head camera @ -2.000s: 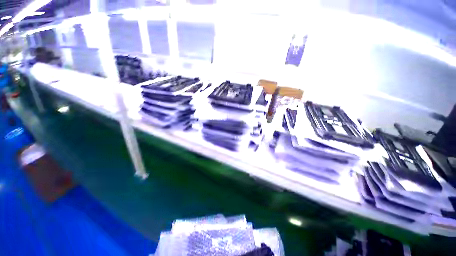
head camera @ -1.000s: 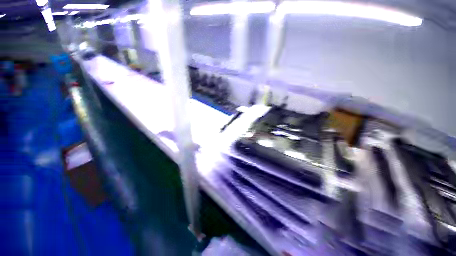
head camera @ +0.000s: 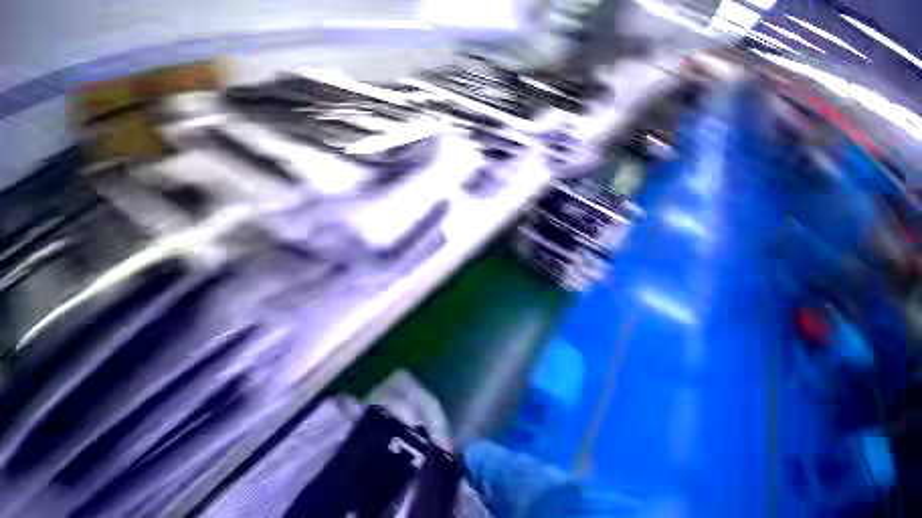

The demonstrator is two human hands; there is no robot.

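A black housing [head camera: 369,465] with a whitish wrapping sheet [head camera: 409,400] around its edges is low in the frame, beside the bench edge and cut off by the bottom rim. A light-blue sleeve [head camera: 541,491], apparently my right arm, meets its right side. My right hand is not distinct there; blur hides whether it grips the housing. My left hand is not in view. Stacked dark housings with pale sheets [head camera: 152,354] lie on the bench at left, strongly blurred.
The white bench edge [head camera: 435,273] runs up to the right. Orange-brown boxes [head camera: 126,116] stand at the back left. More stacked panels [head camera: 576,233] are beyond the green bench side. A blue floor [head camera: 657,405] lies right, with a blurred blue stool or object [head camera: 558,369].
The view has swung to the right along the bench. The black housing and blue sleeve now show at the bottom, where earlier only whitish sheets showed, with a dark piece.
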